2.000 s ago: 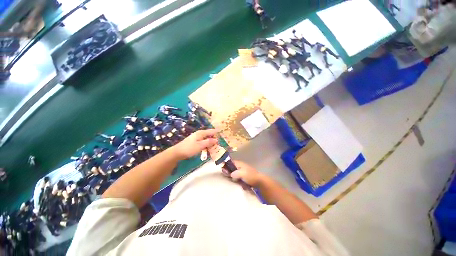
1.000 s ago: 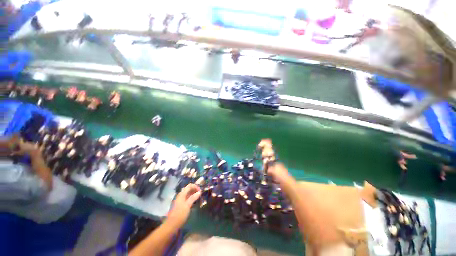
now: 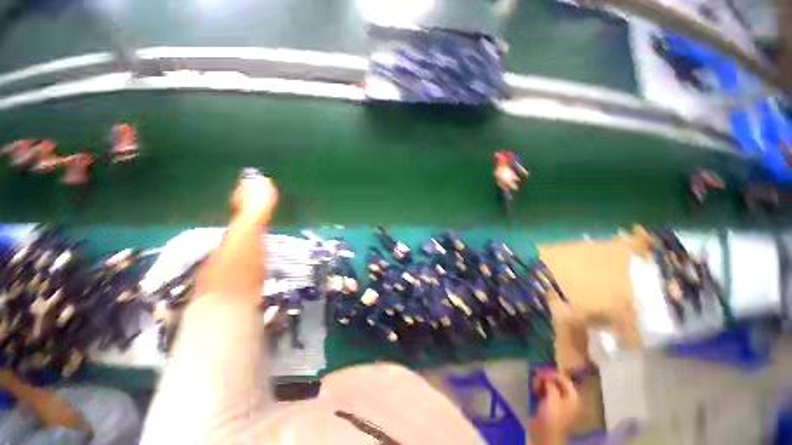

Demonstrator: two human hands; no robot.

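My left hand [image 3: 255, 198] reaches over the green belt, blurred. A small white and dark thing [image 3: 252, 174] shows at its fingertips; I cannot tell whether it is gripped. My right hand [image 3: 560, 407] is low at the right, near the bench edge, with its fingers closed on a small red piece [image 3: 545, 379]. A joined figure [image 3: 507, 174], red and tan on top with dark legs, lies on the belt. Dark leg sections [image 3: 447, 291] are heaped on the near bench between my hands.
The tan cardboard sheet [image 3: 595, 278] lies right of the heap. A black parts tray [image 3: 434, 68] sits on the far rail. Red torsos [image 3: 123, 142] lie on the belt at the left. Another person's arm [image 3: 43, 404] is at the lower left. Blue crates [image 3: 725, 346] are below the bench.
My left hand has moved from the heap out over the belt. My right hand has drawn back from the belt's near edge to the lower right. A joined figure now lies on the belt.
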